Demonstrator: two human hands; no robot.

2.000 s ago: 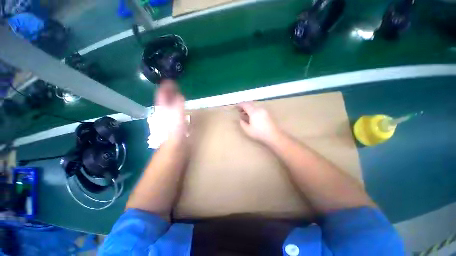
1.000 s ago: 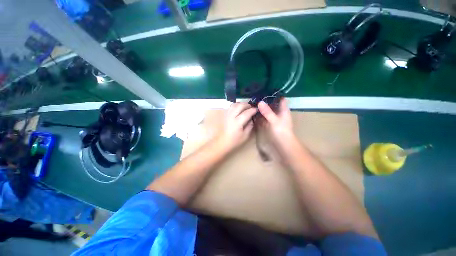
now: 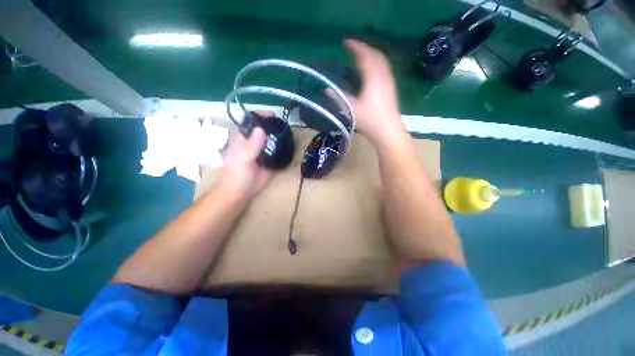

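A black headset with two pale hoops [image 3: 292, 66] rests on the brown cardboard mat [image 3: 334, 229], hoops toward the conveyor. My left hand [image 3: 245, 158] grips its left ear cup [image 3: 277, 142] at the outer side. The right ear cup [image 3: 324, 154] lies on the mat, and its thin boom microphone [image 3: 296, 215] points toward me. My right hand [image 3: 374, 94] is blurred, fingers spread, beside the right side of the hoops; whether its thumb touches them is unclear. Part of the black strap is hidden behind the hoops.
Crumpled white paper [image 3: 174, 147] lies at the mat's upper left. A black pile of headsets [image 3: 52, 174] is far left. Right of the mat are a yellow glue bottle [image 3: 468, 195] on its side and a pale-yellow block [image 3: 586, 205]. More headsets [image 3: 440, 49] sit on the green conveyor.
The headset has come from the conveyor edge onto the mat, its cups now side by side. My right hand has moved off the cup area, up and outward. The view has shifted right.
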